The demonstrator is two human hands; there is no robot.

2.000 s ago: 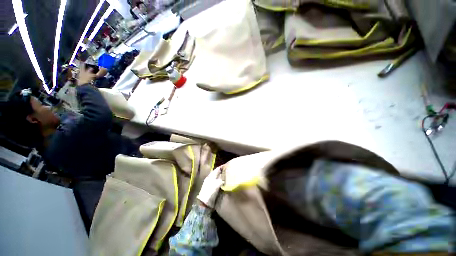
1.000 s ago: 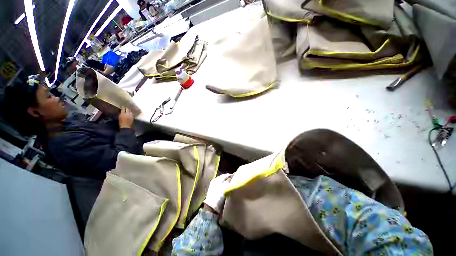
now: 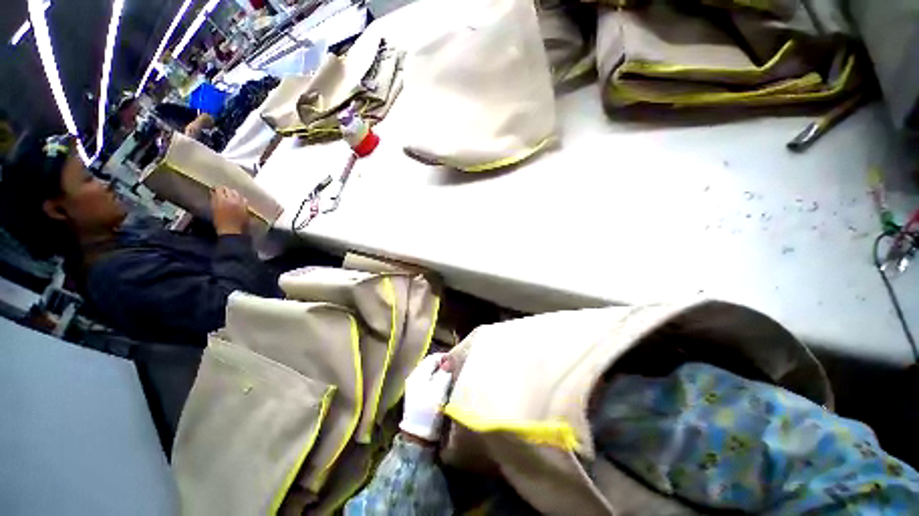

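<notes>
A beige bag body (image 3: 544, 368) with yellow edge piping lies at the lower middle, over the near edge of the table, its wide mouth facing right. My left hand (image 3: 427, 395), in a white glove with a bare fingertip showing, grips the closed left end of the bag body from outside. My right forearm, in a blue patterned sleeve, reaches through the mouth into the bag body. My right hand is hidden inside it.
Piled bag bodies (image 3: 267, 428) lie left of my left hand; more lie on the white table (image 3: 655, 222). A flat brush (image 3: 824, 126), red-handled snips with dark cord (image 3: 895, 242) and a red-and-white bottle (image 3: 358, 136) lie there. A person at left holds another bag body.
The bag body's mouth has turned and opened around my right sleeve; its yellow-edged end has dropped lower. My left hand keeps its grip. The neighbour's bag body has turned.
</notes>
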